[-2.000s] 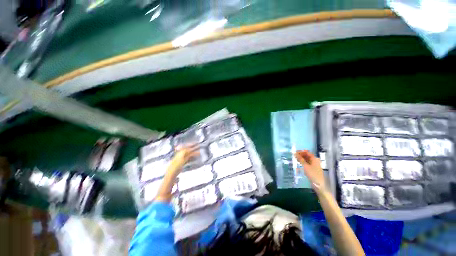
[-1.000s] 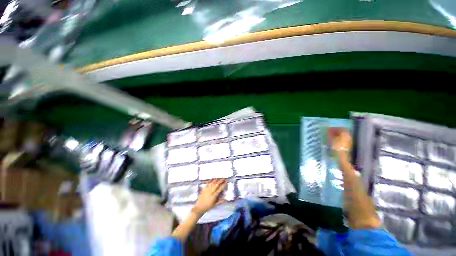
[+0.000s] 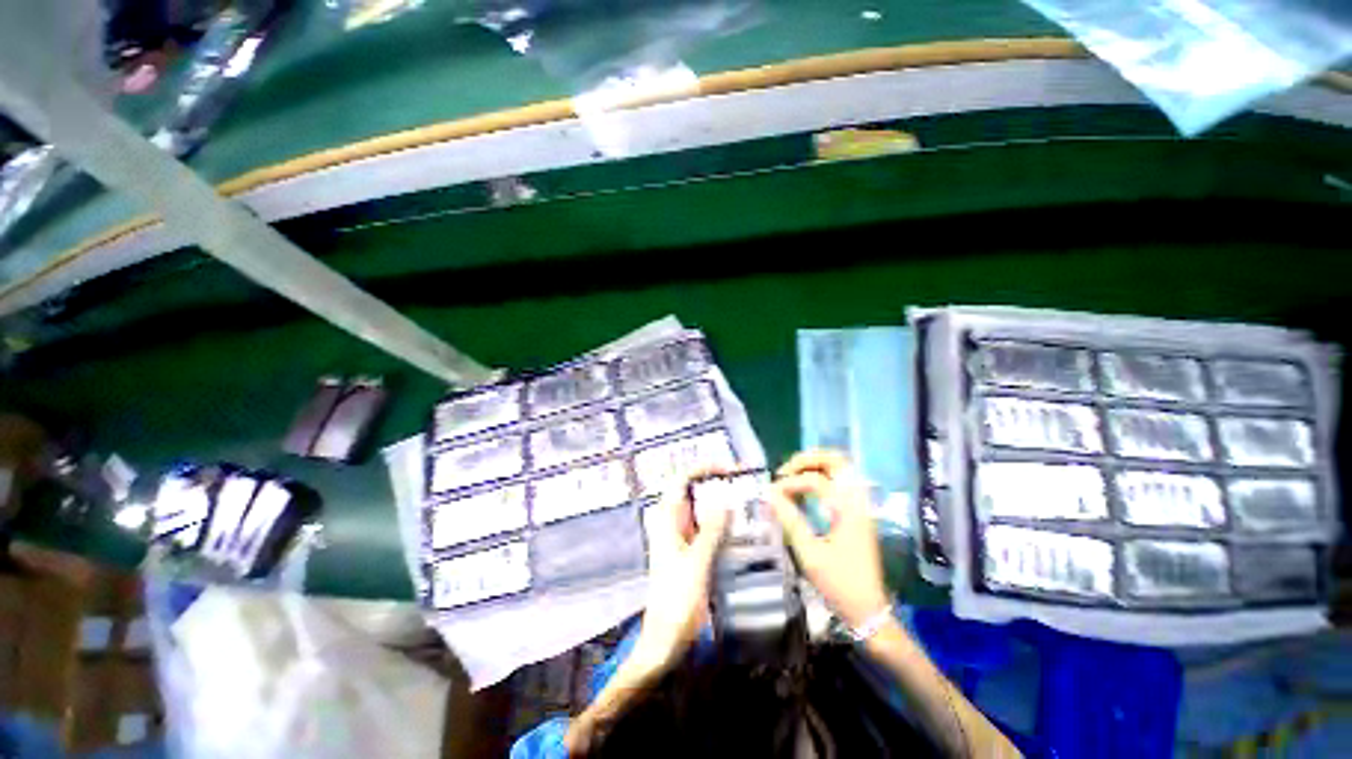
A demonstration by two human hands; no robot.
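Observation:
My left hand (image 3: 685, 552) holds a slotted panel (image 3: 730, 504) close to my body, over the near right corner of the left blister tray (image 3: 587, 552). My right hand (image 3: 839, 546) is at the panel's right side with its fingertips together; whether they pinch something small is too fine to tell. The left tray holds panels with pale bars, and one pocket in its nearest row is plain grey. The light-blue sheet (image 3: 863, 400) lies right of the left tray, partly hidden behind my right hand.
A second filled tray (image 3: 1105, 581) lies at right on pale sheets. Two dark covers (image 3: 335, 418) and a cluster of dark parts (image 3: 234, 516) lie at left. A plastic bag (image 3: 245, 667) hangs near left. A blue stool or bin (image 3: 1112, 694) shows below right. The rail (image 3: 489, 146) crosses behind.
My left hand has moved from the left tray and now holds a panel. My right hand has moved from the blue sheet to the panel. A pocket in the left tray's nearest row now shows plain grey.

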